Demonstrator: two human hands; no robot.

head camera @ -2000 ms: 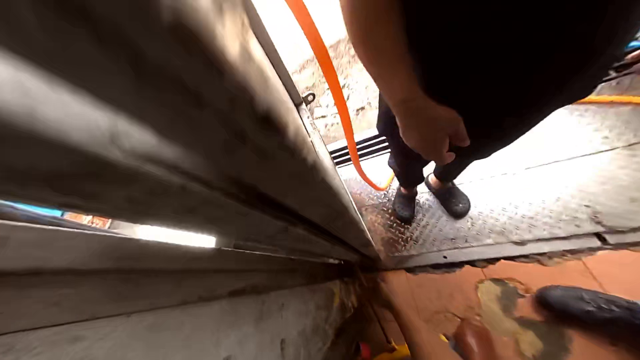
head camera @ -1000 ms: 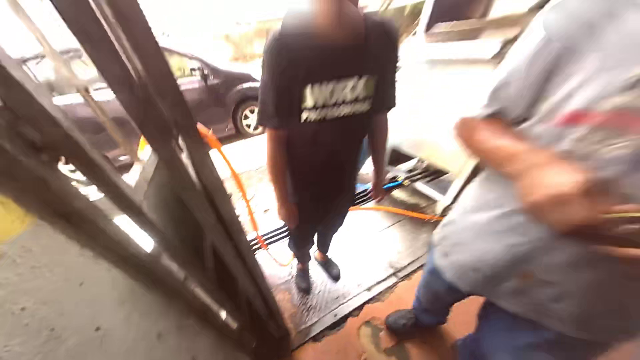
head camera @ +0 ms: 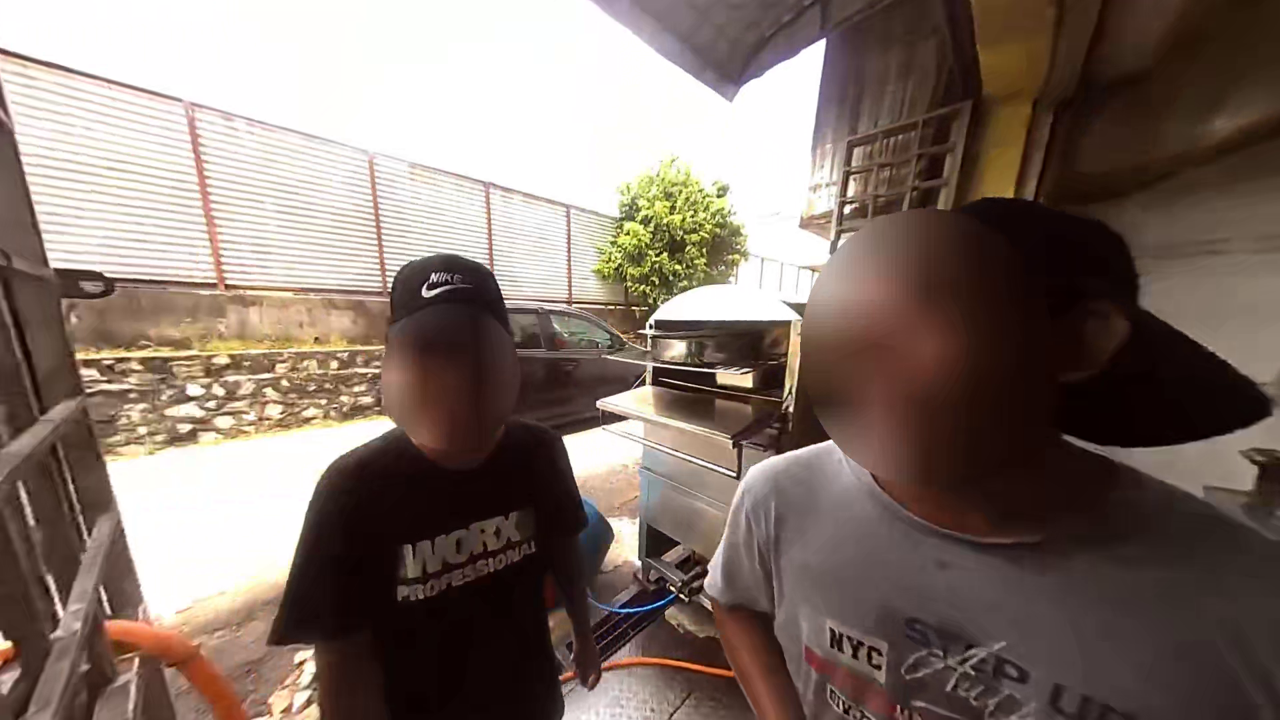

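Note:
Neither of my hands shows in the head view, so what they hold or touch cannot be seen. A person in a black cap and black T-shirt (head camera: 465,570) stands in front of me, left of the middle. Nearer, on the right, stands a second person in a grey printed T-shirt (head camera: 960,600) and a dark cap. Between and behind them is a metal cart with shelves and a domed top (head camera: 690,440).
A metal gate (head camera: 75,560) stands at the left, with a thick orange hose (head camera: 175,650) beside it. A thinner orange hose (head camera: 660,662) crosses the ground. Farther back are a dark car (head camera: 575,360), a stone wall (head camera: 220,400) and a slatted fence (head camera: 290,200).
The view has swung up from the floor and gate to the two people and the street. The person in grey, partly seen one second ago, now shows head and chest.

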